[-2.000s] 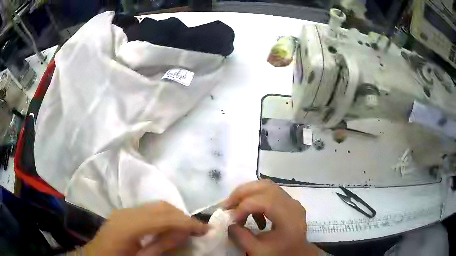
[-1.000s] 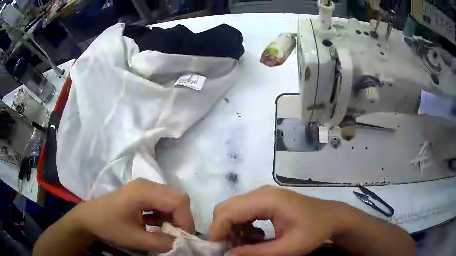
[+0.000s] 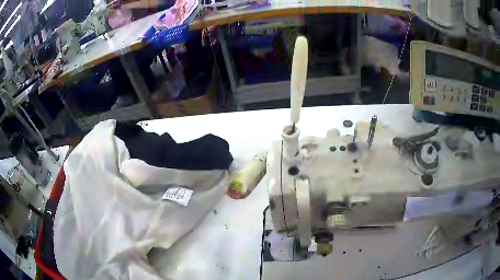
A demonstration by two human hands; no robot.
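The white garment (image 3: 109, 219) lies heaped on the table left of the sewing machine, its lower part cut off by the picture's bottom edge. Its black fabric section (image 3: 178, 152) lies folded at the back of the heap. A small white printed label (image 3: 177, 195) shows on the white cloth. The off-white sewing machine head (image 3: 351, 186) stands at the right, with the needle area low at its left end. Neither my left hand nor my right hand is in the picture.
A printed roll (image 3: 248, 178) lies between garment and machine head. A red basket rim (image 3: 45, 232) is at the left table edge. A control panel (image 3: 458, 79) stands back right. A pale upright rod (image 3: 298, 79) rises from the machine. Another bench (image 3: 118, 44) with a blue basket is behind.
The view has tilted up, so the back bench and control panel now show. Both hands, the cloth between them and the black snips have left the picture. The garment heap looks much the same.
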